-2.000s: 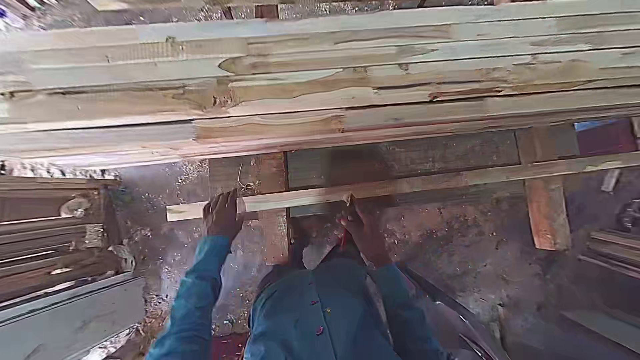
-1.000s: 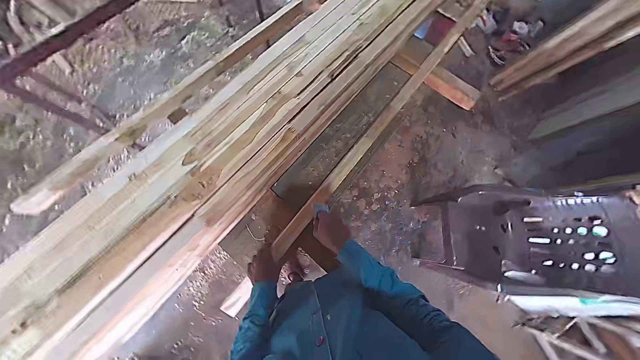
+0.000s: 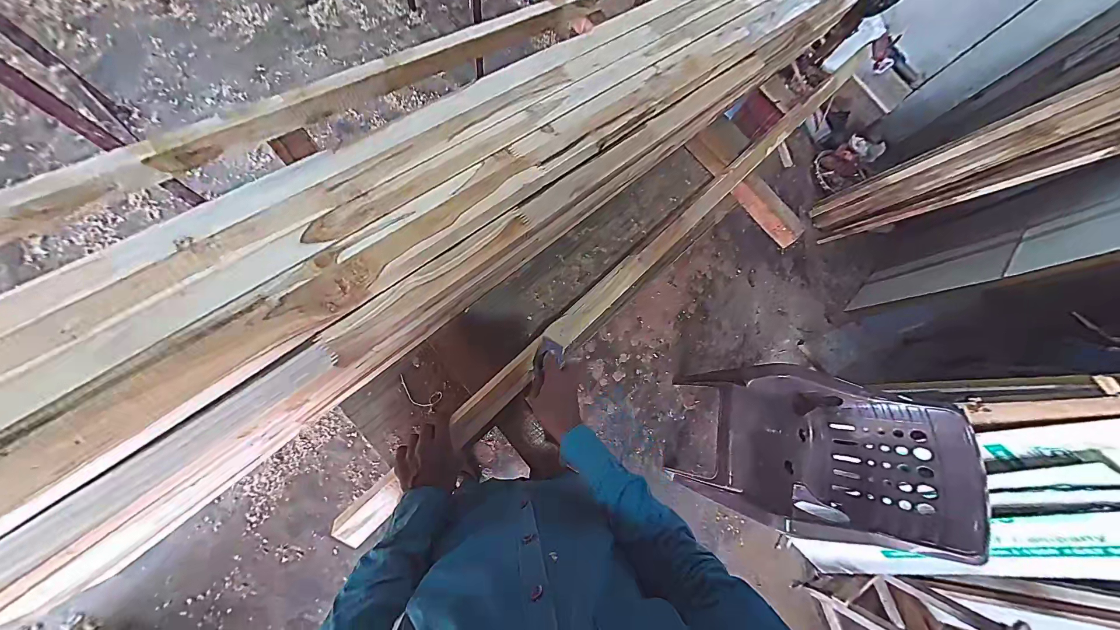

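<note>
A long, narrow wooden strip (image 3: pixel 647 254) runs diagonally from near my body to the upper right, alongside a row of long wooden boards (image 3: pixel 420 236). My left hand (image 3: pixel 429 457) rests on the strip near its close end, with fingers bent over it. My right hand (image 3: pixel 554 394) is farther along the strip and holds a small dark object (image 3: pixel 549 352) against it; what that object is cannot be told. Crosspieces of wood (image 3: pixel 766 206) lie beneath the strip.
A brown plastic chair (image 3: pixel 840 455) stands at the right. More stacked boards (image 3: pixel 980 157) lie at the upper right. A wooden rail (image 3: pixel 350 92) runs beyond the boards. Shavings litter the floor (image 3: pixel 262 516).
The view has turned strongly, bringing the chair into sight. My left hand stays near the strip's close end and my right hand is still on the strip.
</note>
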